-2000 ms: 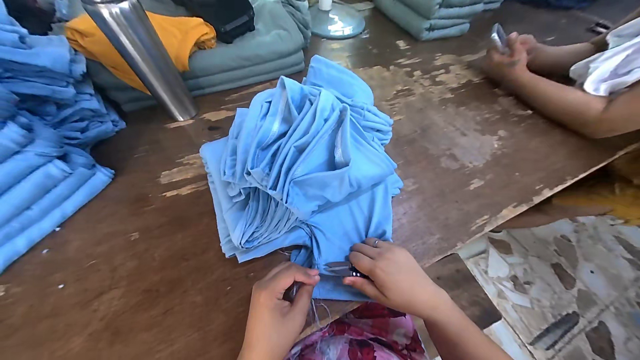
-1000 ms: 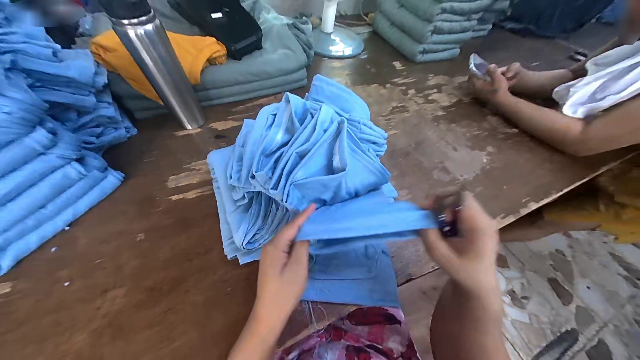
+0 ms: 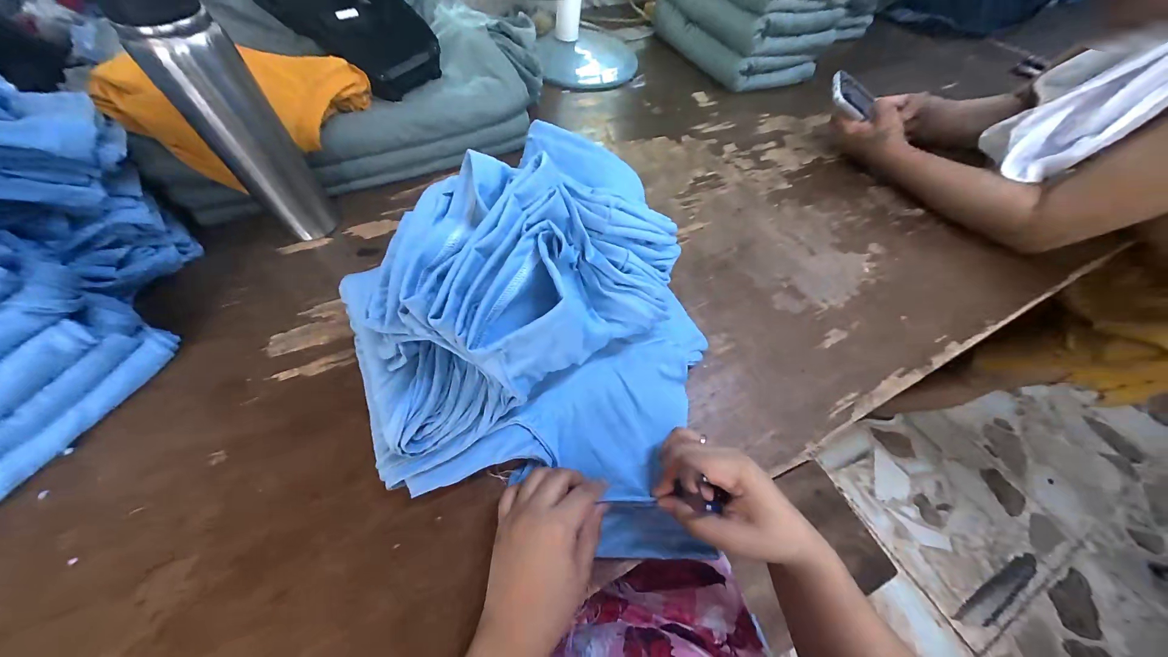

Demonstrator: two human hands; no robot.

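A pile of light blue fabric garments (image 3: 547, 274) lies on the worn wooden table (image 3: 301, 511) in front of me, its near end reaching the table's front edge. My left hand (image 3: 552, 520) grips the near hem of the blue cloth, fingers bent over it. To its right, my right hand (image 3: 721, 497) pinches the same hem and also holds a small dark tool (image 3: 703, 495), mostly hidden in the palm; its blades cannot be made out. Blue cloth hangs below the hem, above patterned red and pink fabric (image 3: 666, 611) at my lap.
More folded blue garments (image 3: 64, 365) lie at left. Behind stand a steel bottle (image 3: 237, 119), an orange cloth (image 3: 301, 87), grey-green folded stacks (image 3: 730, 46) and a glass-like round base (image 3: 587, 62). At right, a person's forearms (image 3: 967, 196) rest on the table, holding a phone (image 3: 853, 96).
The blue strip stretched between my raised hands one second ago is lowered to the pile's near edge. My right hand has moved left. Two seconds ago, blades showed between my hands.
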